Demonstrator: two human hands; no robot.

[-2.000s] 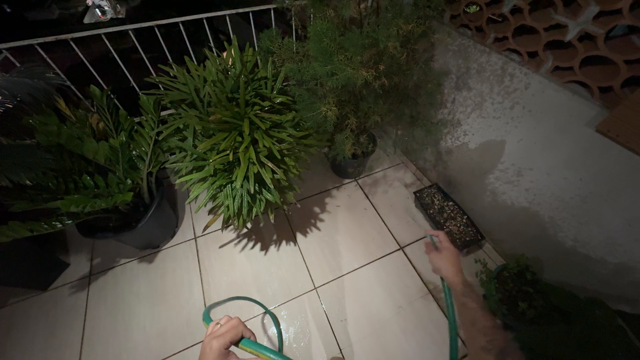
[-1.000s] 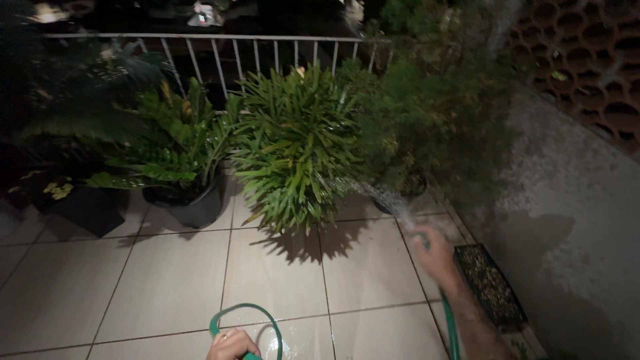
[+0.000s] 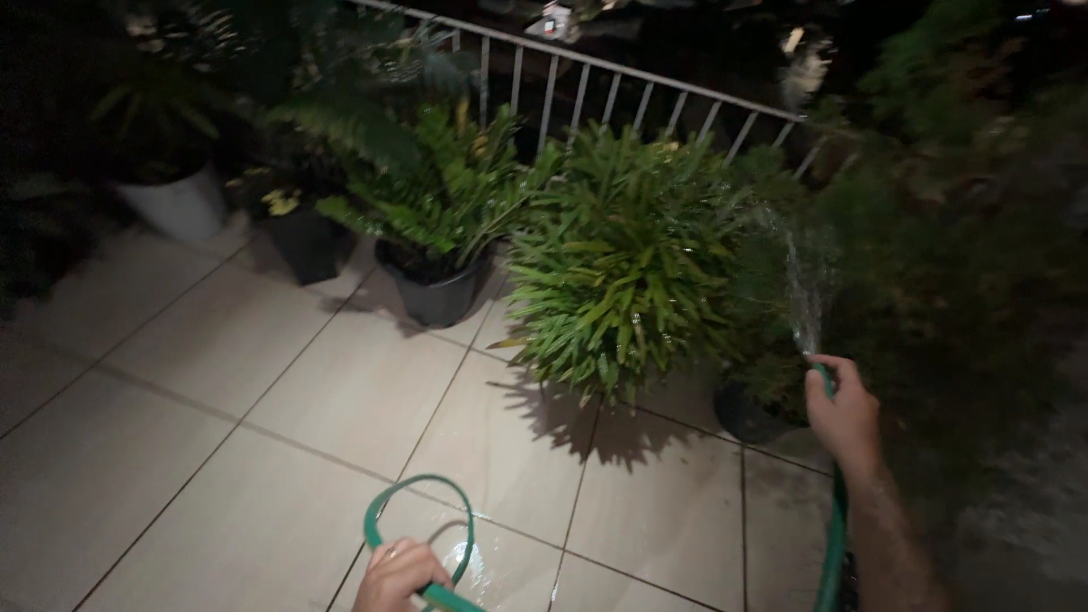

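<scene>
My right hand [image 3: 843,410] grips the end of a green garden hose [image 3: 833,544] at the right, its thumb by the opening. A spray of water [image 3: 806,293] leaves the hose end and arcs up and left toward a bushy, strap-leaved plant [image 3: 625,272]. At the bottom, my left hand [image 3: 401,576], with a ring on one finger, is closed around another length of the hose, which loops just above it over the tiles. The plant's own pot is hidden under its leaves.
A dark pot [image 3: 435,293] with a leafy plant, a black square pot [image 3: 306,246] and a white pot [image 3: 177,204] stand to the left. A feathery shrub in a dark pot [image 3: 755,412] is at the right. Behind runs a metal railing [image 3: 586,64]. The tiled floor [image 3: 323,399] has a wet patch.
The view has swung left, bringing the white pot into sight. Water now shoots up from the hose end in a clear arc; two seconds ago no spray was plain. Both hands still hold the hose.
</scene>
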